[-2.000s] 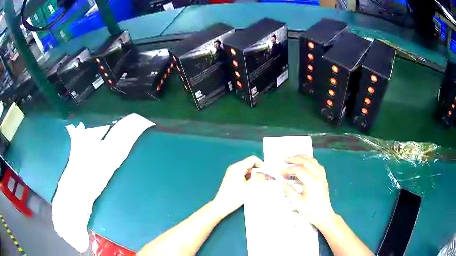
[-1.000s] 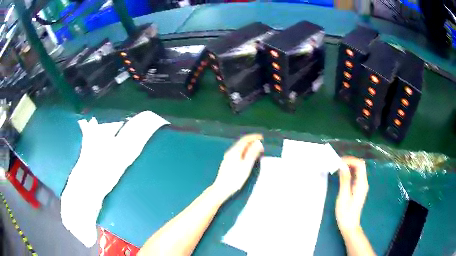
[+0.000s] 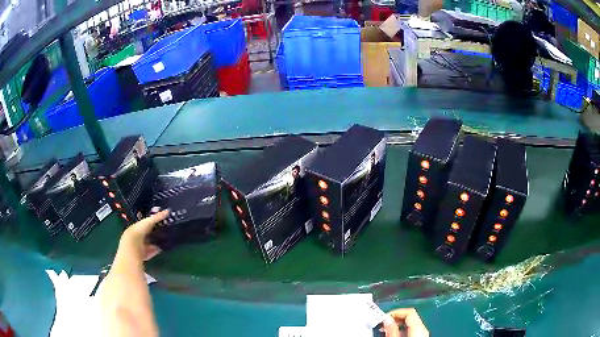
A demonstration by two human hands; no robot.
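Observation:
My left hand (image 3: 139,240) reaches over the belt and grips the near left corner of a black retail box (image 3: 187,207), fingers on top and thumb lower down. The box is tilted, its printed back facing up and toward me. My right hand (image 3: 404,322), partly cut off by the bottom edge, holds a small white barcode label (image 3: 376,314) at its fingertips, over or beside the white label sheets (image 3: 335,312). Print on the sheets cannot be read.
More black boxes (image 3: 349,187) stand on the dark green belt (image 3: 368,263) on both sides. White backing paper (image 3: 72,306) lies at lower left, partly behind my left forearm. Shiny film (image 3: 506,276) is on the belt edge at right. Blue bins (image 3: 321,52) stand beyond.
The view has tilted up. My left hand has left the sheets and taken hold of the box on the belt. My right hand now shows a small label at its fingertips.

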